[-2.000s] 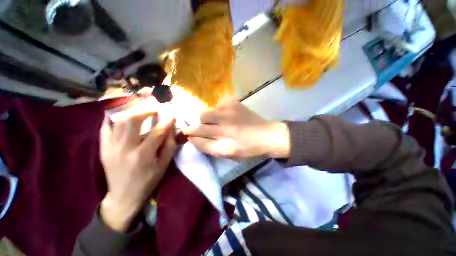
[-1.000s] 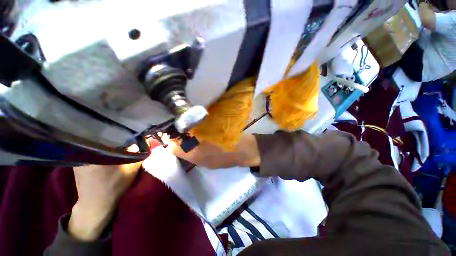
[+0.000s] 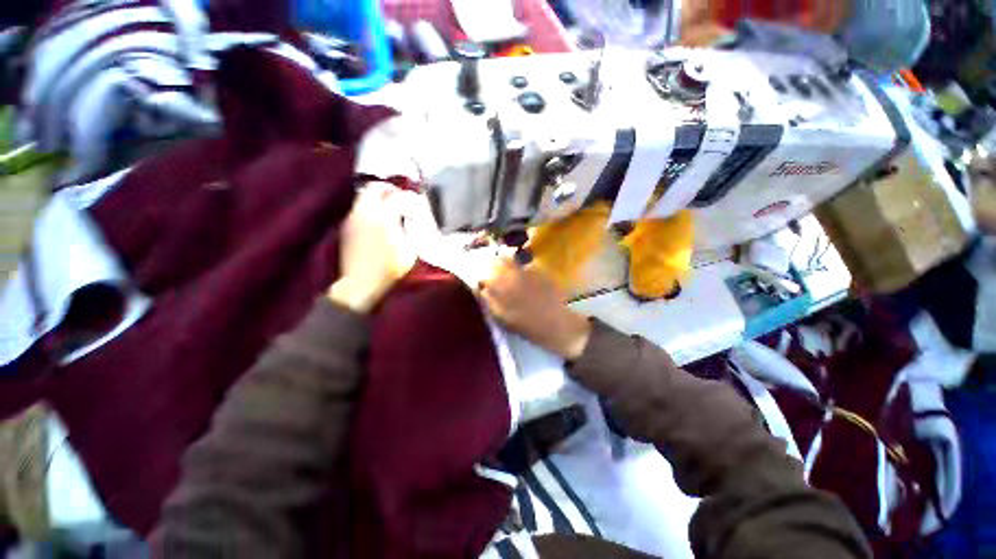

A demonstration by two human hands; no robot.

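Observation:
A maroon garment piece with white edging (image 3: 426, 404) hangs over the front of the white sewing machine (image 3: 453, 147) and spreads to the left. My left hand (image 3: 377, 246) grips its cloth at the left end of the machine head. My right hand (image 3: 530, 300) is at the white edge beside the needle area, fingers bent; the fingertips are blurred and partly lost in the bright glow, so its hold is unclear. The needle and presser foot cannot be made out. Two orange-yellow tassels (image 3: 660, 257) hang under the arm, just beyond my right hand.
A teal tray (image 3: 770, 300) with metal bits lies at the table's right. A cardboard box (image 3: 898, 224) stands behind it. Maroon and white garment pieces (image 3: 841, 420) are piled at right, striped cloth (image 3: 120, 82) at upper left. A blue basket (image 3: 366, 44) is beyond the machine.
The view has pulled back and tilted up, showing the whole machine head. My left hand, hidden in part behind the head a second before, now shows on the maroon cloth at its left end.

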